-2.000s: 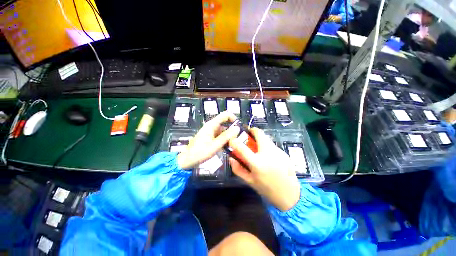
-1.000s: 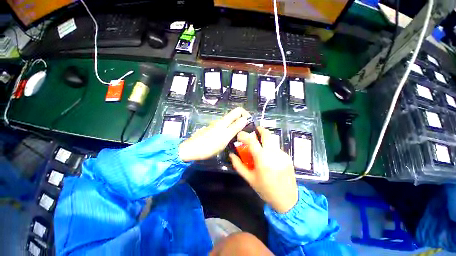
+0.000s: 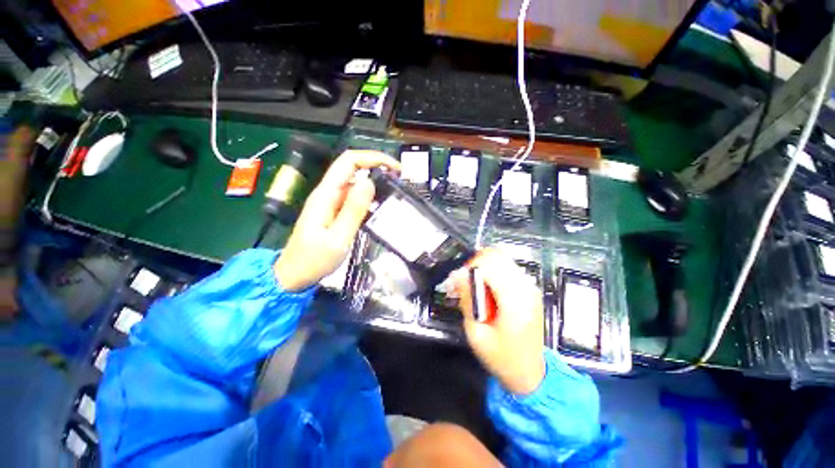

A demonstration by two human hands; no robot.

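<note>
My left hand (image 3: pixel 330 215) holds a black handheld unit (image 3: pixel 407 227) by its upper left end, tilted above the tray, with a white label facing up. My right hand (image 3: pixel 502 311) is at the unit's lower right end and grips a small black and red piece (image 3: pixel 482 297), partly hidden by the fingers. The clear blister tray (image 3: pixel 615 315) lies under both hands, with labelled black units in its pockets. A white cable (image 3: pixel 528 110) hangs down across the tray, and its lower end is near my right hand.
A black barcode scanner (image 3: pixel 666 279) and a mouse (image 3: pixel 663 194) lie right of the tray. Stacked filled trays (image 3: pixel 764 302) stand far right. Left are a corded cylinder (image 3: pixel 286 183), an orange-red piece (image 3: pixel 243 177) and another mouse (image 3: pixel 174 148). Keyboards (image 3: pixel 513 105) lie behind. More units sit low left.
My hands have moved apart. The unit is turned so its white label shows, and my left hand has its upper end. The red piece is now in my right hand, lower right. The view has shifted.
</note>
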